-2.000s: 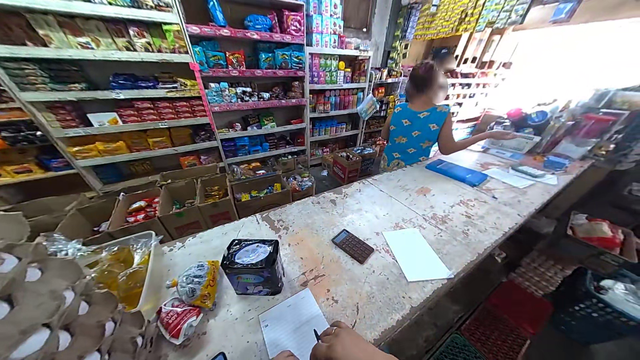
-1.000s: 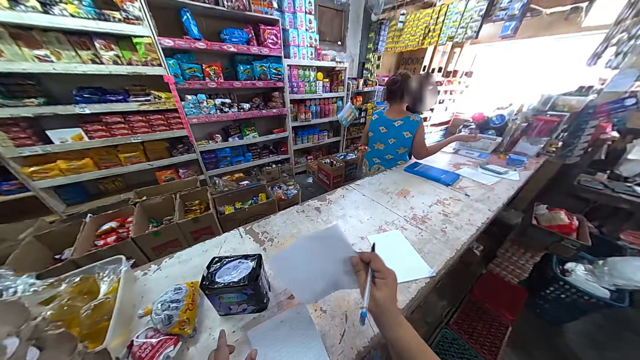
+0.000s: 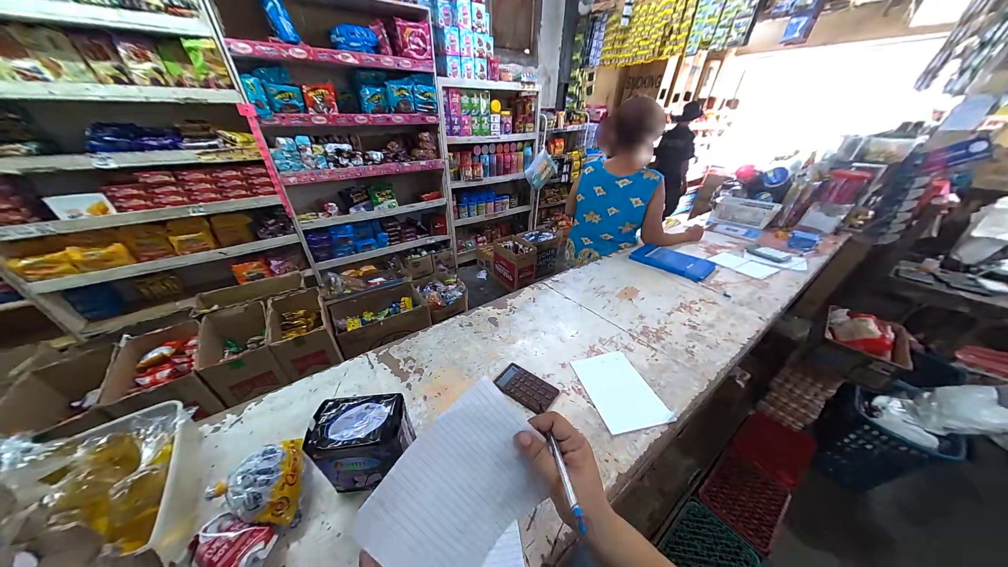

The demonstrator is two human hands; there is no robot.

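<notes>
My right hand (image 3: 571, 461) grips the right edge of a lined paper sheet (image 3: 457, 480) between thumb and fingers, and a blue-capped pen (image 3: 565, 476) is held in the same hand. Only a fingertip of my left hand (image 3: 368, 560) shows, at the sheet's lower left corner; its grip is hidden. Beneath the raised sheet, part of another paper (image 3: 506, 547) lies on the worn white counter (image 3: 520, 331). A dark calculator (image 3: 526, 387) lies just beyond the sheet, with a blank-looking white paper (image 3: 622, 391) to its right. Left of the sheet stands a black box (image 3: 358, 441).
Plastic-wrapped goods (image 3: 264, 482) and a tub of bagged yellow liquid (image 3: 169, 472) stand at left. A person (image 3: 614, 197) in a blue patterned top stands beside the counter, near a blue folder (image 3: 672, 262). Cardboard boxes (image 3: 236, 378) line its far side; crates (image 3: 744, 492) stand on the right.
Two seconds ago both hands were low over a sheet on the counter. The right hand then lifted a sheet, which has since come lower and nearer, baring the calculator.
</notes>
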